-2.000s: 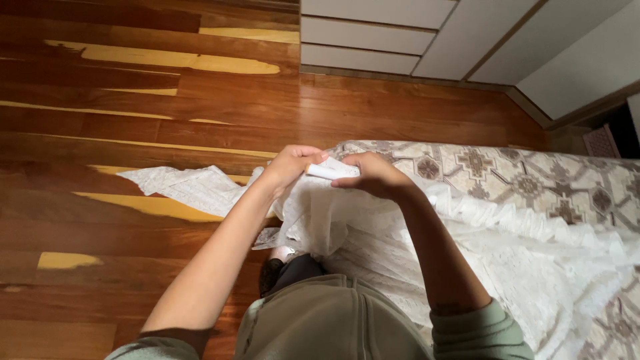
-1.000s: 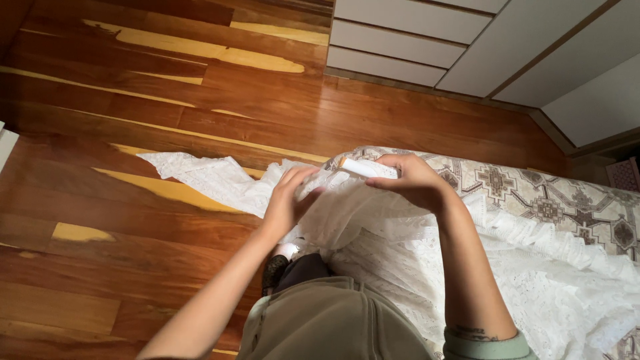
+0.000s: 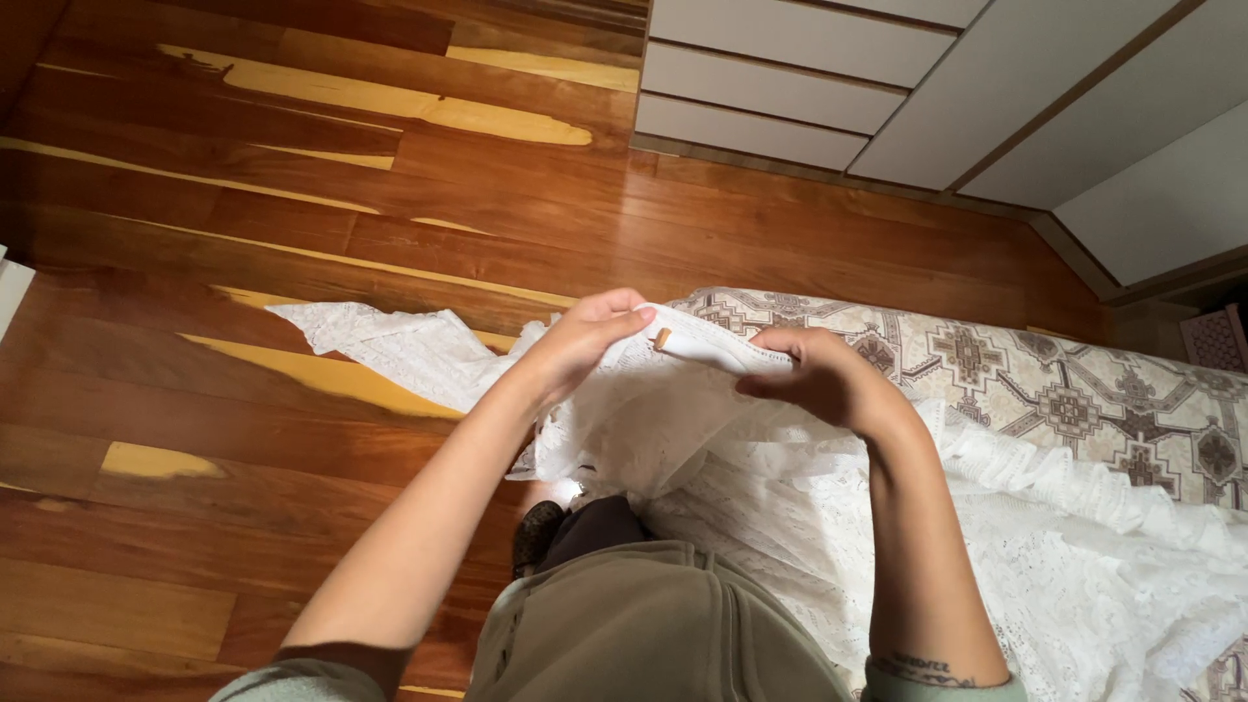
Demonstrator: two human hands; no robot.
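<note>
A white lace curtain [image 3: 1053, 556] lies bunched over the bed's edge, and one end trails left onto the floor. My left hand [image 3: 595, 336] pinches the curtain's top hem between thumb and fingers. My right hand [image 3: 814, 375] grips the hem together with a white rod [image 3: 702, 353]. The rod's brownish tip points left, toward my left hand, and shows just below the hem band. Its other end is hidden in my right hand, and whether the tip sits inside the fabric I cannot tell.
A bed or bench with a patterned cover [image 3: 1072, 405] runs to the right. White drawers [image 3: 770, 88] stand beyond the wooden floor [image 3: 468, 224]. A pink box [image 3: 1214, 339] sits at the far right, and my shoe [image 3: 536, 536] is below the curtain.
My left hand has moved up and now pinches the hem, stretched between both hands. The rod stays with my right hand. The view has shifted a little.
</note>
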